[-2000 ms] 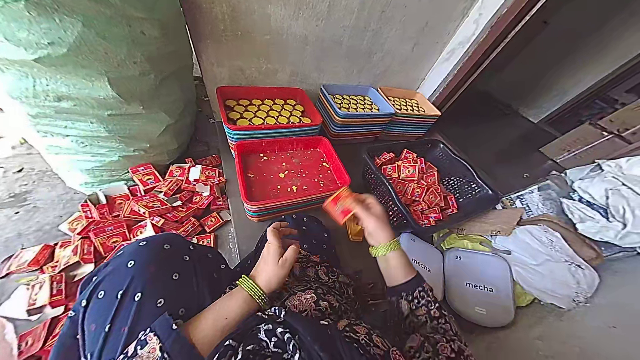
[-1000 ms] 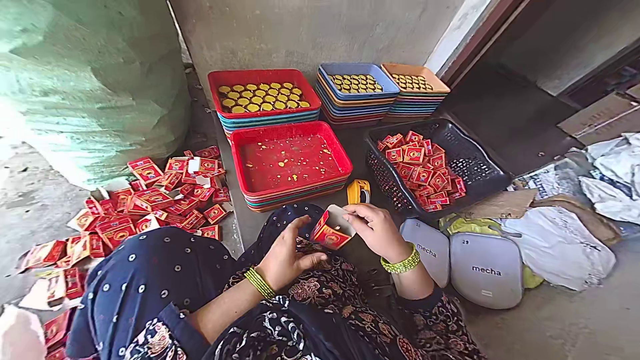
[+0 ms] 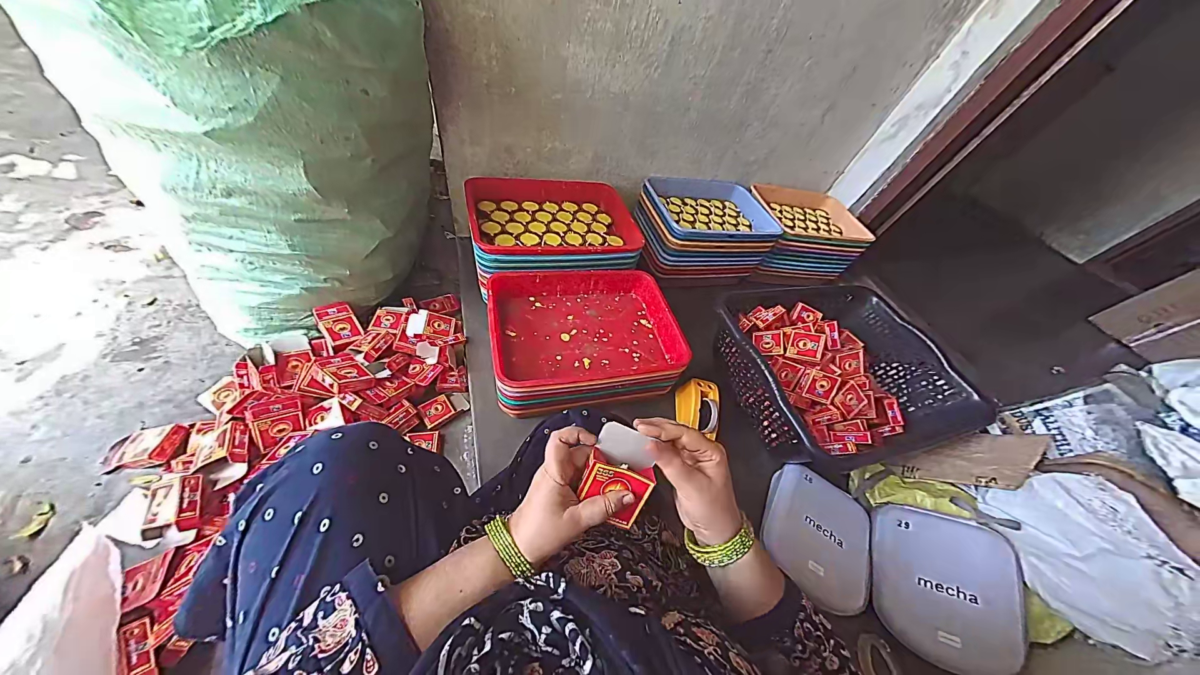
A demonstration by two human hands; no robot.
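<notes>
A small red cardboard box (image 3: 619,487) is upright over my lap, its pale top flap raised. My left hand (image 3: 567,497) grips it by the left side, thumb across the front. The fingers of my right hand (image 3: 694,473) are at the flap and the box's upper right edge; whether they pinch it is unclear. Just beyond my hands stands a stack of trays whose red top tray (image 3: 589,328) holds only yellow crumbs. A yellow tape-like tool (image 3: 697,409) lies right of that stack. A black plastic basket (image 3: 937,394) holds many red boxes (image 3: 825,375).
More red boxes (image 3: 342,375) lie heaped on the floor at left, by a large green-white sack (image 3: 309,169). Stacked red (image 3: 553,248), blue (image 3: 708,234) and orange (image 3: 811,244) trays with yellow-topped round pieces stand by the wall. Two grey lids (image 3: 947,586), plastic bags (image 3: 1078,553) and cardboard (image 3: 975,457) lie at right.
Two seconds ago my right hand held a red box up alone, with my left hand apart. Now both hands are together at a box, and my left hand grips it.
</notes>
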